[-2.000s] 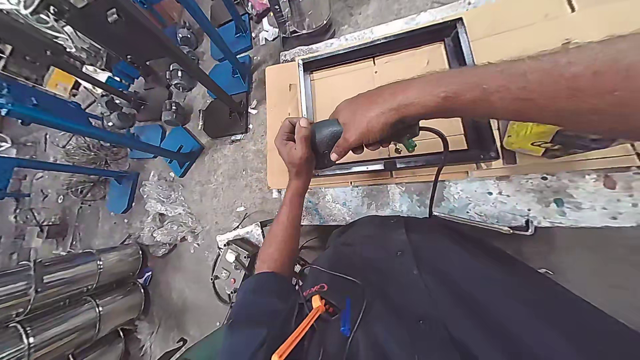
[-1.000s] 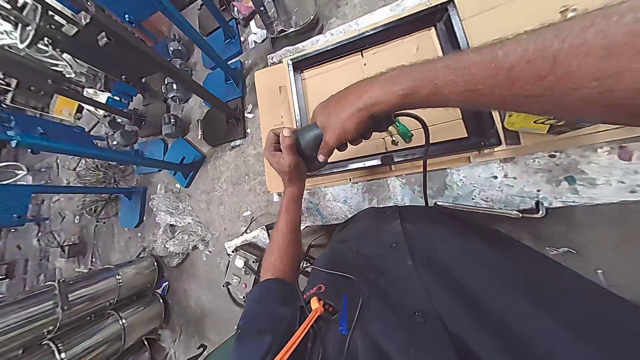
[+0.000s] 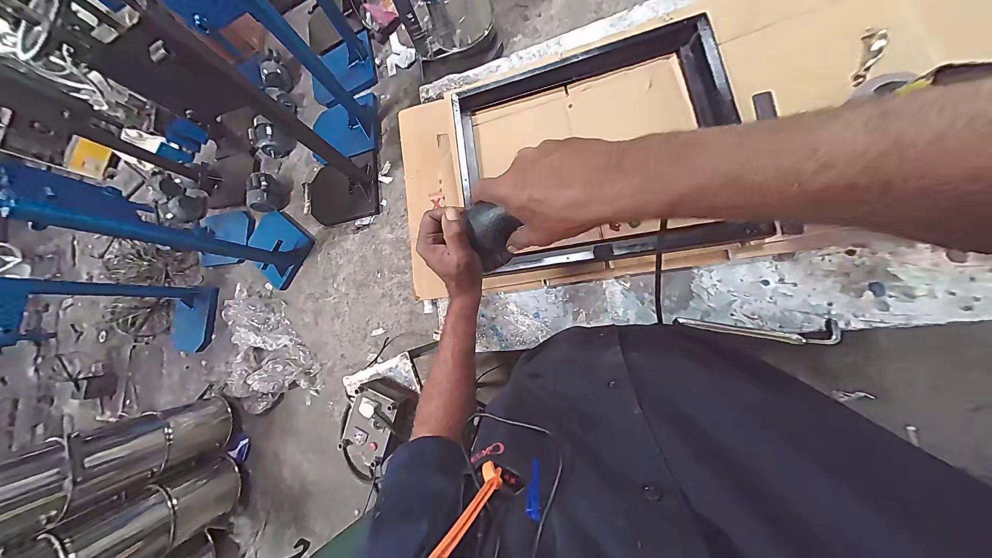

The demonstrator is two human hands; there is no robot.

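A black rectangular metal frame (image 3: pixel 589 253) lies on cardboard (image 3: pixel 428 167) over a paint-spattered bench. At the frame's near left corner is a dark, rounded corded power tool (image 3: pixel 491 232), its exact kind not clear. My right hand (image 3: pixel 554 190) grips it from above, palm down. My left hand (image 3: pixel 451 246) is closed at its left end, thumb up, fingers curled; what lies inside those fingers is hidden. A black cord (image 3: pixel 659 275) runs from beneath my right forearm down over the bench edge. The tool's working end cannot be seen.
Blue metal stands (image 3: pixel 280 248) and small motors fill the floor at left. Shiny metal cylinders (image 3: pixel 116 449) lie at lower left, near crumpled clear plastic (image 3: pixel 267 349). A control box (image 3: pixel 372 426) sits below the bench. A metal rod (image 3: pixel 736 330) lies along the bench's near edge.
Both hands stay together on the tool at the frame's left end. My right forearm now covers more of the frame, and the green part seen by my right hand earlier is mostly hidden.
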